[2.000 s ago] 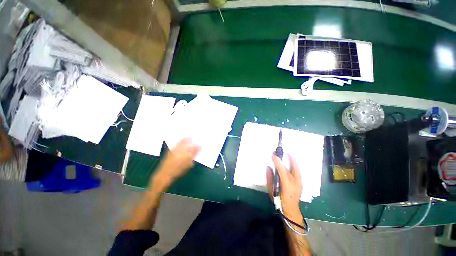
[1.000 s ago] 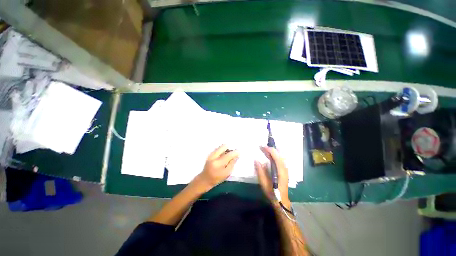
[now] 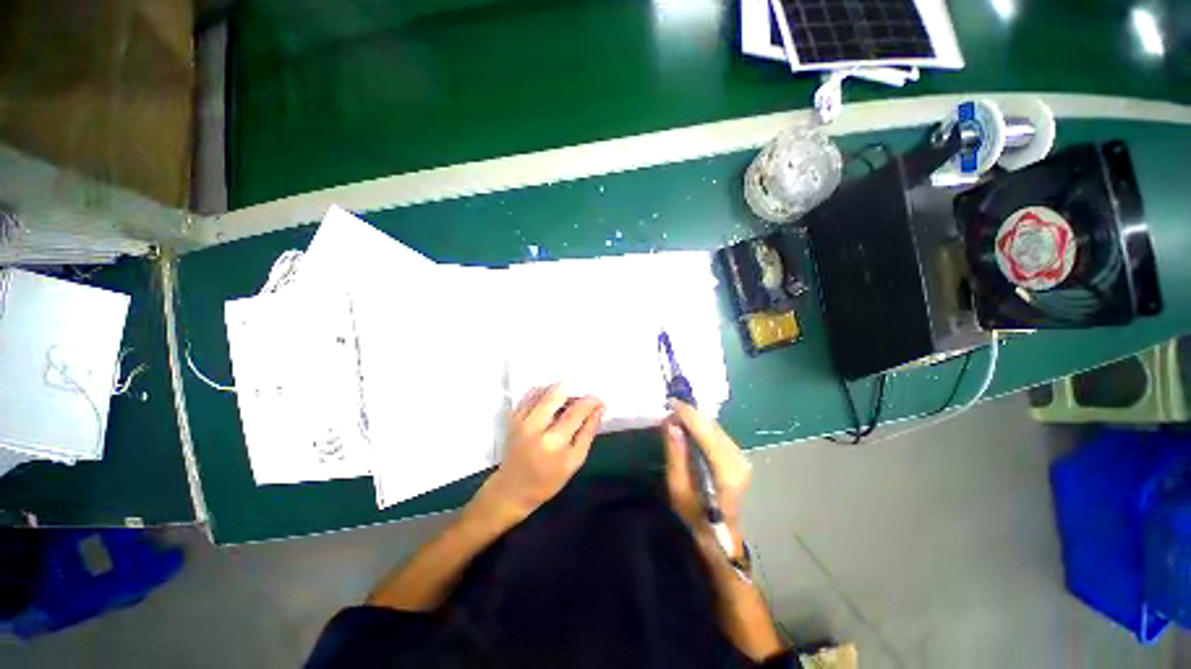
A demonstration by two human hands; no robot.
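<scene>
White-backed solar panels (image 3: 614,314) lie in an overlapping row on the green bench, backs up. My right hand (image 3: 705,464) holds a dark soldering iron (image 3: 677,379), its tip over the right-hand panel; whether it touches is unclear. My left hand (image 3: 549,444) rests at the front edge of the panels, fingers on or against the edge; I cannot tell whether it grips. More white panels (image 3: 294,392) lie at the left, with thin white wires beside them. The wire joints are washed out by glare.
Right of the panels are a stand with a yellow sponge (image 3: 769,329), a black box (image 3: 888,268), a fume fan (image 3: 1058,242), solder spools (image 3: 973,140) and a glittery round dish (image 3: 793,175). A dark-faced panel (image 3: 862,29) lies on the conveyor. Another stack (image 3: 59,359) is far left.
The view has shifted right and down. Since two seconds ago, my left hand has moved from the left panel to the working panels' front edge, and panels now overlap there. The iron stays in my right hand.
</scene>
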